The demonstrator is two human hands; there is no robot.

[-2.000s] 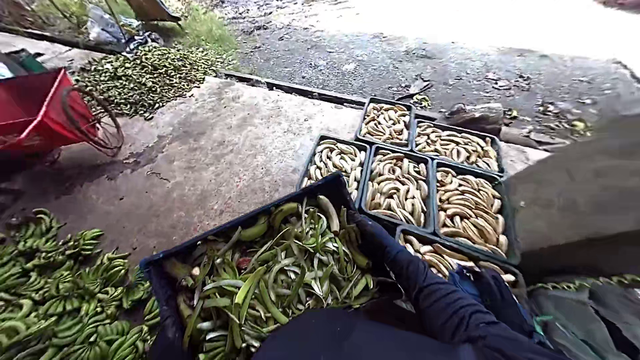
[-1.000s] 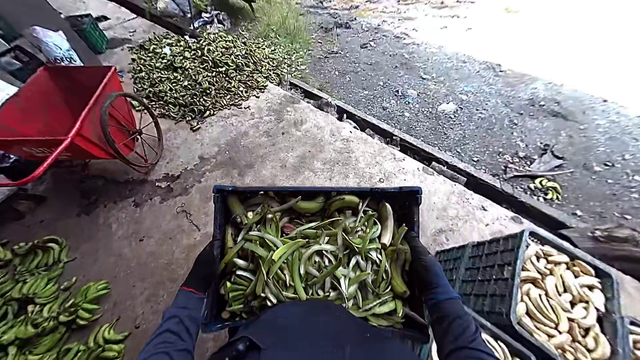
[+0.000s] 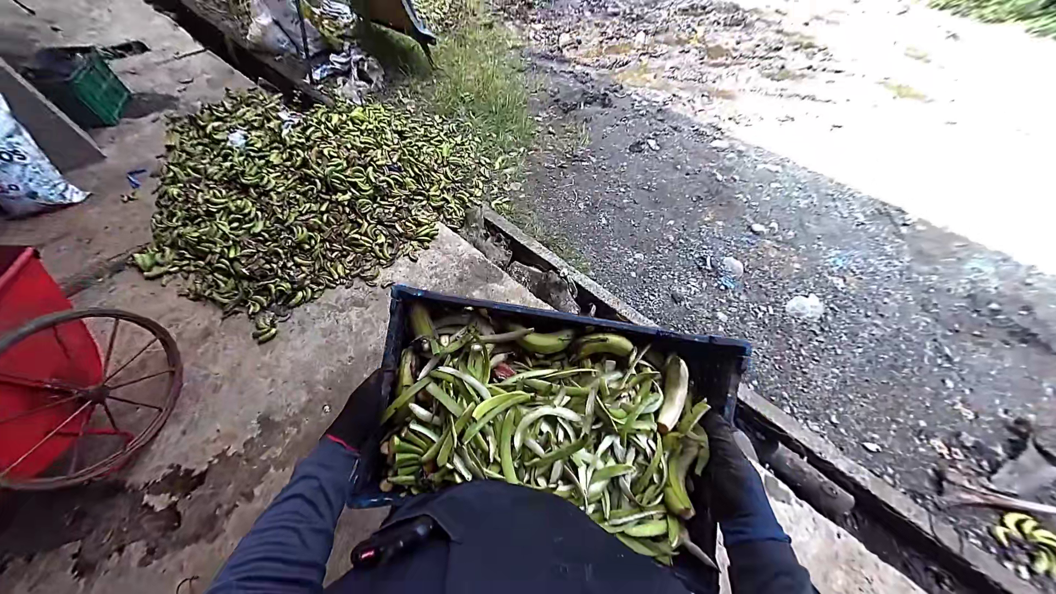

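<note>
A dark blue plastic crate (image 3: 569, 317) is held in front of my body, full of green plantain peels (image 3: 544, 421) with a few whole fruits among them. My left hand (image 3: 360, 412), in a black glove, grips its left side. On the right side my right hand (image 3: 728, 466), gloved too, is closed on the crate's wall. The fingers of both hands are partly hidden. A peeled or pale fruit (image 3: 674, 393) lies near the crate's right end.
Ahead on the left a large heap of green peels (image 3: 305, 190) covers the concrete. A red cart with a spoked wheel (image 3: 99, 394) stands at the left. A gutter (image 3: 577, 285) runs diagonally beside gravel (image 3: 742, 247). A green crate (image 3: 95, 89) sits farther back.
The view has swung and moved towards the peel heap. The crates of peeled fruit at the right have left the view. My left hand, unseen two seconds ago, shows on the held crate.
</note>
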